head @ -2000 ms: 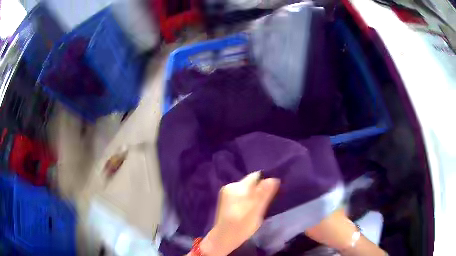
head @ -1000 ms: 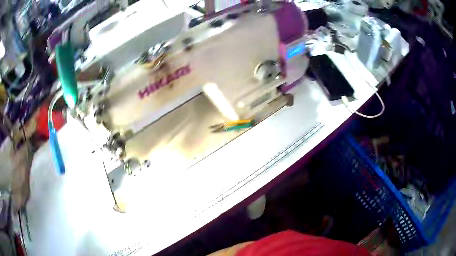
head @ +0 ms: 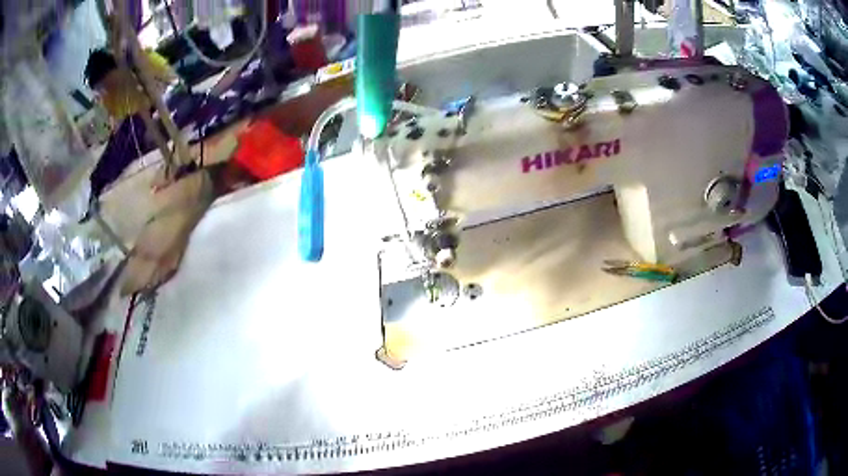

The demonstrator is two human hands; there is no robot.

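Neither of my hands is in the picture. Nearest in front of me is the white sewing machine (head: 558, 158) with pink "HIKARI" lettering, standing on a white table (head: 251, 372). Small snips with yellow and green handles (head: 646, 271) lie on the machine bed below the arm. A blue-handled tool (head: 311, 209) hangs left of the needle area. A green object (head: 375, 74) hangs above the machine head. No cloth is under the needle that I can see.
A printed ruler (head: 558, 400) runs along the table's front edge. A black phone-like object (head: 798, 237) with a white cable lies at the right. A red item (head: 270, 151) lies behind the table. A person (head: 125, 93) is at the back left. A blue crate (head: 758, 418) stands below right.
Two seconds ago both hands held purple cloth over a blue crate; now hands and cloth are out of view. The view has swung onto the table, and since one second ago the machine sits further right.
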